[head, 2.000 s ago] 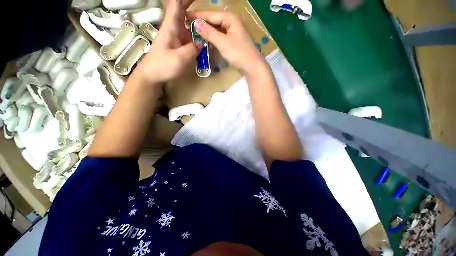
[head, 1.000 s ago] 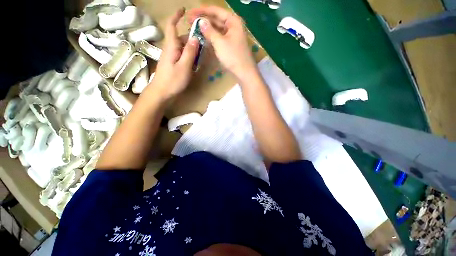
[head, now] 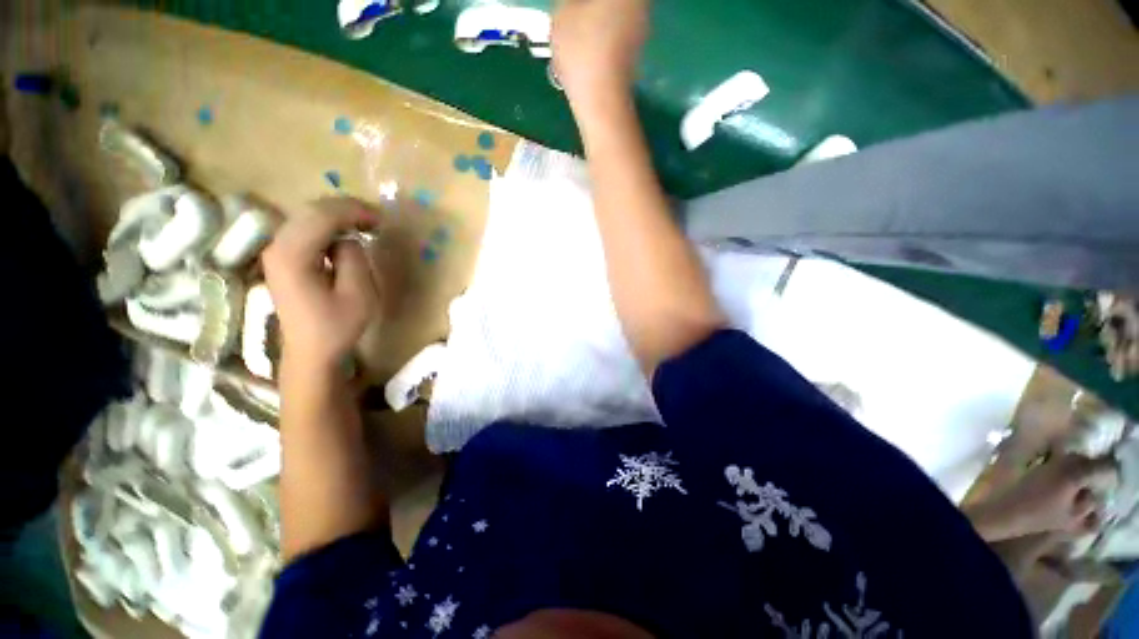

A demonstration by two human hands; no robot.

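My right hand (head: 600,44) is blurred over the green belt, at the top edge. Its fingers are partly hidden; a white housing with blue inside (head: 502,28) lies beside it, and a small white edge shows at the hand. I cannot tell if it grips anything. My left hand (head: 322,268) is over the tan bench beside the heaped shells, its fingers curled. It is blurred and I cannot tell if it holds anything. An empty-looking shell (head: 260,331) lies at its wrist. Another loaded housing (head: 365,13) is on the belt at the top.
White housings (head: 724,110) lie on the belt (head: 862,63). A grey metal post (head: 924,187) crosses on the right. Shells are heaped at left (head: 162,537). A ribbed white sheet (head: 537,312) lies by my lap. Another person's hand (head: 1062,499) is at lower right.
The view has turned. My hands have parted: the right moved out over the belt, the left down towards the shells. The housing held between them is no longer seen between them.
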